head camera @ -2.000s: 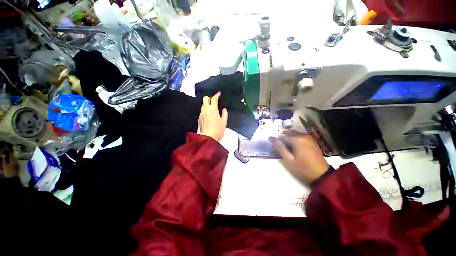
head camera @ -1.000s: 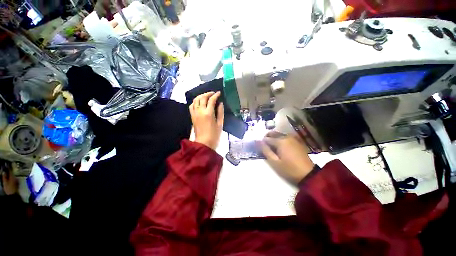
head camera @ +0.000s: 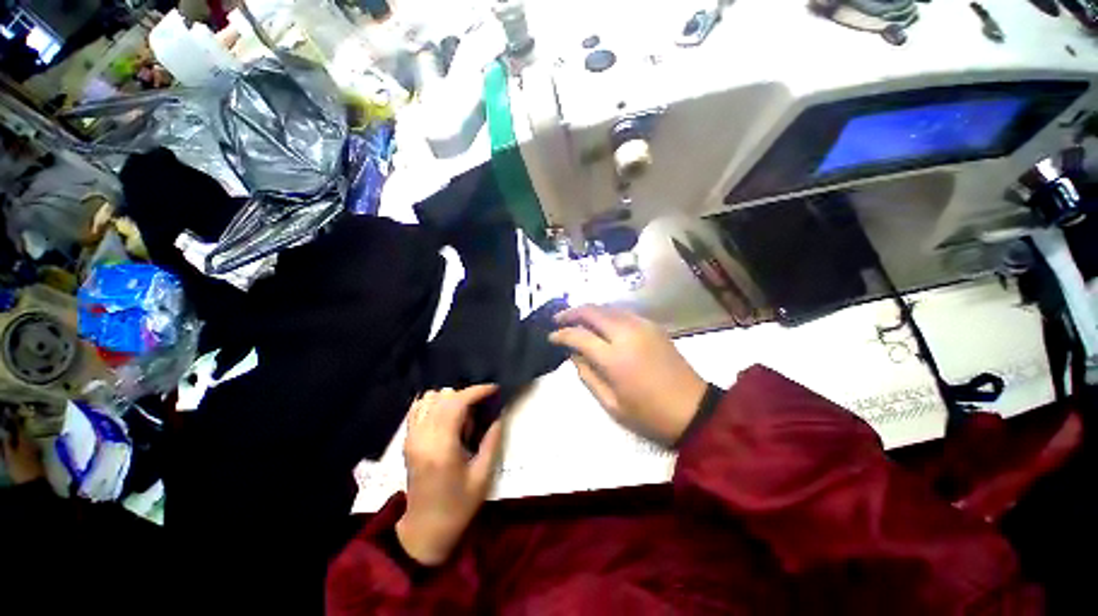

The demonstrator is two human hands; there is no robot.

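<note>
A black fabric piece [head camera: 491, 315] lies on the white table left of and in front of the needle area. My left hand [head camera: 448, 463] pinches its near edge between thumb and fingers. My right hand [head camera: 629, 371] has its fingertips on the right end of the fabric, just in front of the presser foot [head camera: 592, 255]. The black cloth pile [head camera: 313, 349] spreads to the left; a white gap shows between it and the piece. The sewing machine [head camera: 674, 144] stands beyond my hands, with a green strip [head camera: 512, 157] at its left end. The needle itself is lost in glare.
Thread snips [head camera: 720, 279] lie right of the needle area. A lit display [head camera: 915, 135] is on the machine head. A grey plastic bag [head camera: 283, 138] and a blue packet [head camera: 130, 311] are heaped at the left. A black cord [head camera: 927, 343] crosses the table at right.
My left hand has moved back towards me from beside the needle, and black fabric now extends towards it. My right hand has moved from the plate onto the fabric. The camera view has shifted.
</note>
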